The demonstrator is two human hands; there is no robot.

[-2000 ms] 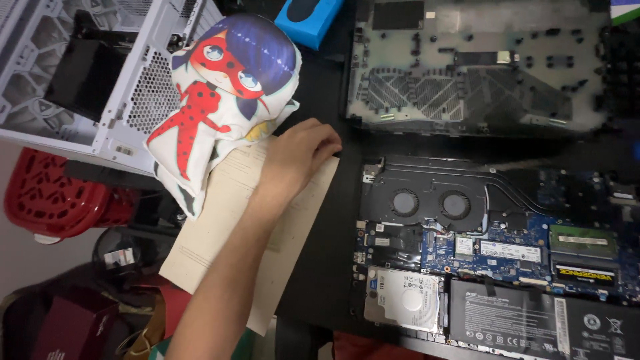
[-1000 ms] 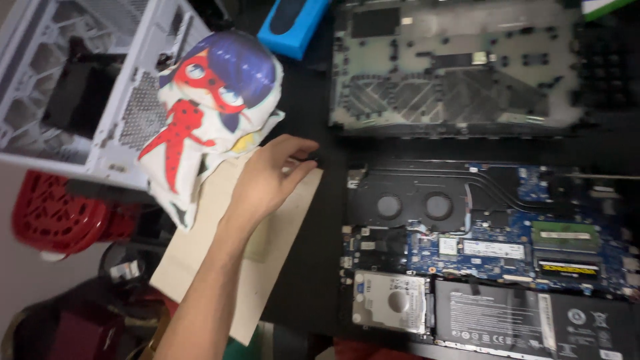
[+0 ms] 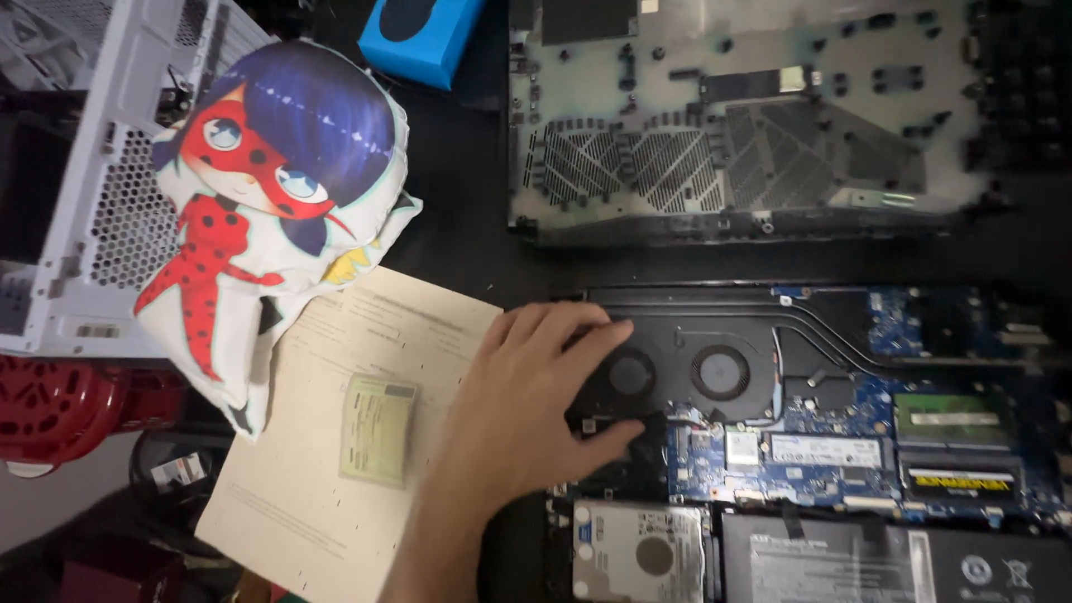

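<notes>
My left hand [image 3: 536,394] is over the left edge of an opened laptop, its fingers spread around the left cooling fan [image 3: 630,373], nothing held; contact with the fan cannot be told. To its right is a second fan [image 3: 720,373]. Below lie a hard drive [image 3: 636,553] and a battery [image 3: 888,561]. The blue motherboard carries an M.2 drive [image 3: 825,450] and memory modules [image 3: 955,417]. Behind the laptop lies its detached bottom cover [image 3: 787,167], inner side up. A printed paper sheet [image 3: 318,444] with a small yellowish card [image 3: 378,431] lies left of my hand. My right hand is out of view.
A printed character cushion [image 3: 293,159] leans by a white computer case [image 3: 100,209] and overlaps the paper. A blue box [image 3: 419,42] stands at the back. A red plastic basket [image 3: 75,410] is at the left, below the case. A black keyboard is partly visible at the far right.
My left hand has moved from the paper's upper right edge rightward onto the laptop's fan area, and its fingers have spread. The yellowish card is now more exposed.
</notes>
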